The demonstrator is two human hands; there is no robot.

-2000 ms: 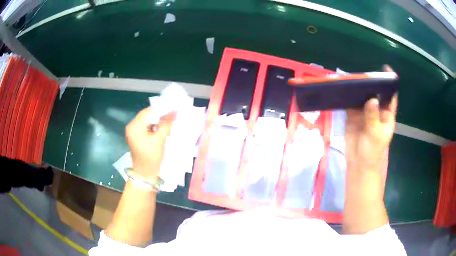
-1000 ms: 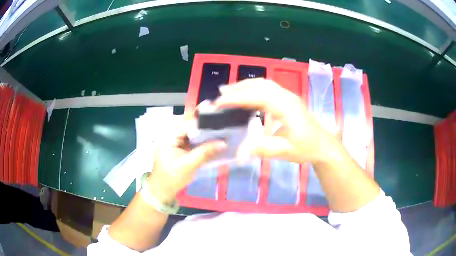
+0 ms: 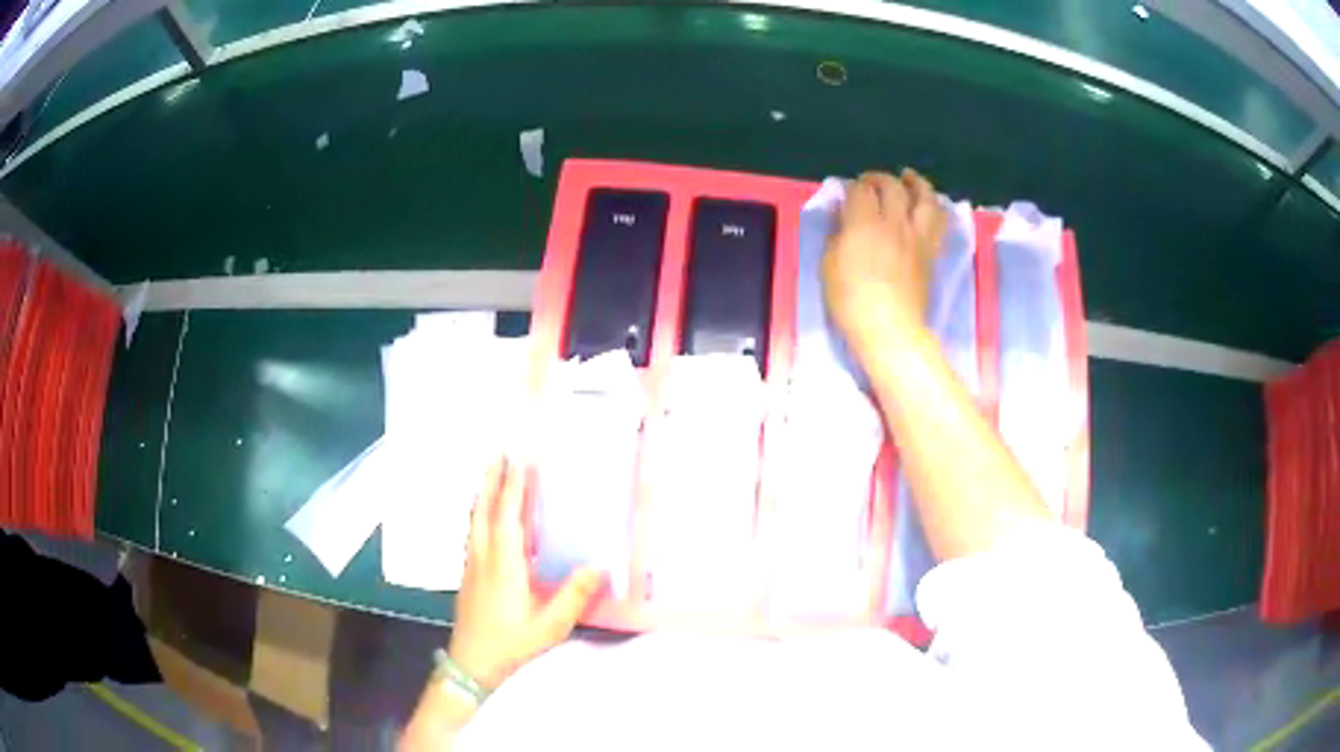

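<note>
The red phone tray (image 3: 669,279) lies in front of me. Two bare black phones, one at the far left (image 3: 616,276) and one beside it (image 3: 729,279), lie in its far row. A bagged phone (image 3: 826,316) lies in the middle far pocket. My right hand (image 3: 882,243) is over the far row at that bagged phone and its neighbour; its fingertips are at the tray's far edge, and whether it grips anything is unclear. My left hand (image 3: 510,580) rests at the tray's near left corner, fingers apart and empty. Bagged phones (image 3: 588,492) fill the visible near row.
A loose white bag stack (image 3: 441,456) lies left of the tray, one bag (image 3: 341,514) sticking out. Stacked red trays stand at the left (image 3: 52,389) and right (image 3: 1305,485) edges. Cardboard boxes (image 3: 291,654) are below the bench. A dark sleeve-like shape (image 3: 66,617) is at lower left.
The phone held between both hands is now bagged in the middle far pocket, which was empty. My right hand moved away to the tray's far side; my left hand moved down and opened.
</note>
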